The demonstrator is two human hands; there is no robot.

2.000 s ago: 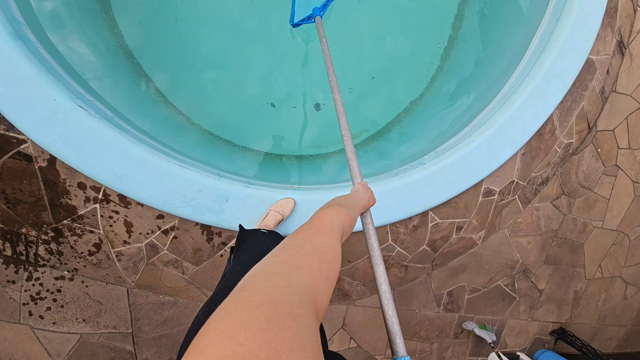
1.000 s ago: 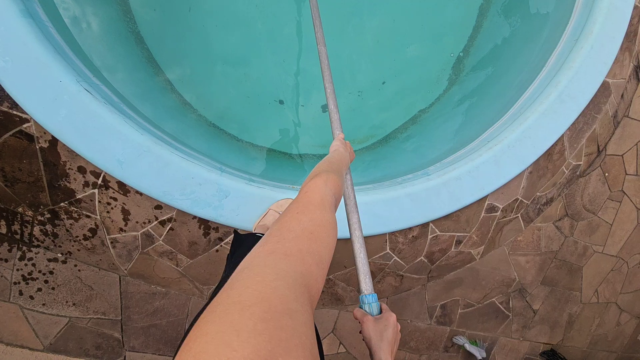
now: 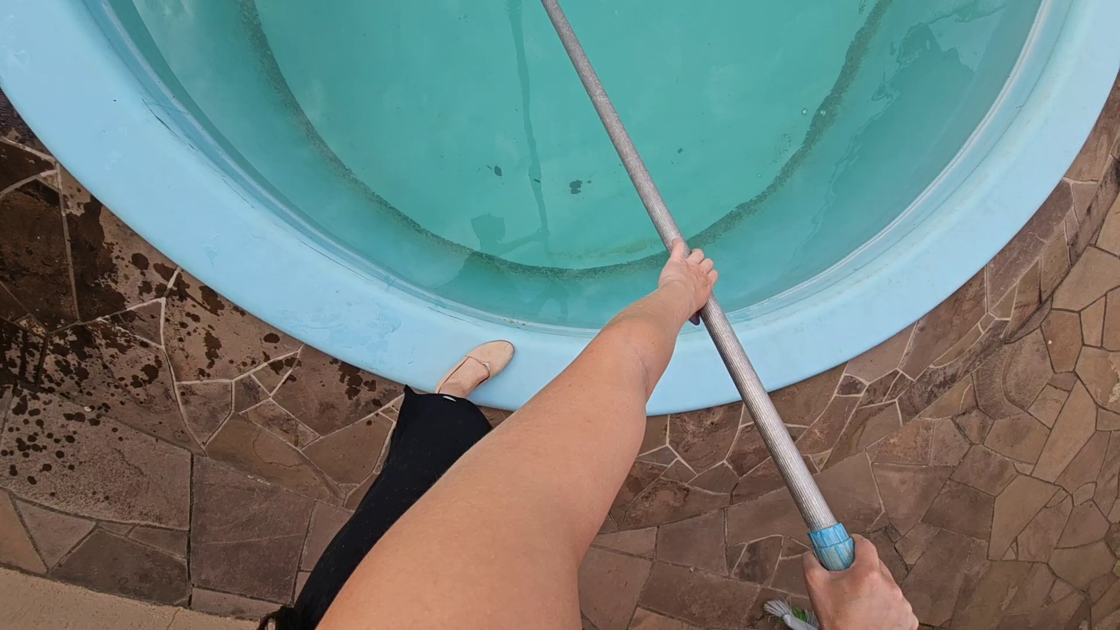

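A grey metal telescopic pole [image 3: 770,407] runs slantwise from the lower right out over the pool water [image 3: 420,105]; its far end lies outside the view. My left hand [image 3: 689,278] grips the pole partway along, above the pool's near inner edge. At the lower right my right hand [image 3: 859,586] is closed round the pole's near end, just below a blue plastic collar [image 3: 831,544]. The pole's reflection shows in the greenish water, with several small dark specks near it.
The pool's light blue rim [image 3: 289,293] curves across the view. My foot in a beige shoe [image 3: 490,356] rests on it. Irregular stone paving [image 3: 254,525] surrounds the pool, with wet spots at the left. A brush-like thing [image 3: 787,612] lies at the bottom edge.
My right hand, not visible two seconds ago, now holds the pole's near end. The blue net frame seen at the top two seconds ago is out of view. My left hand stays on the pole.
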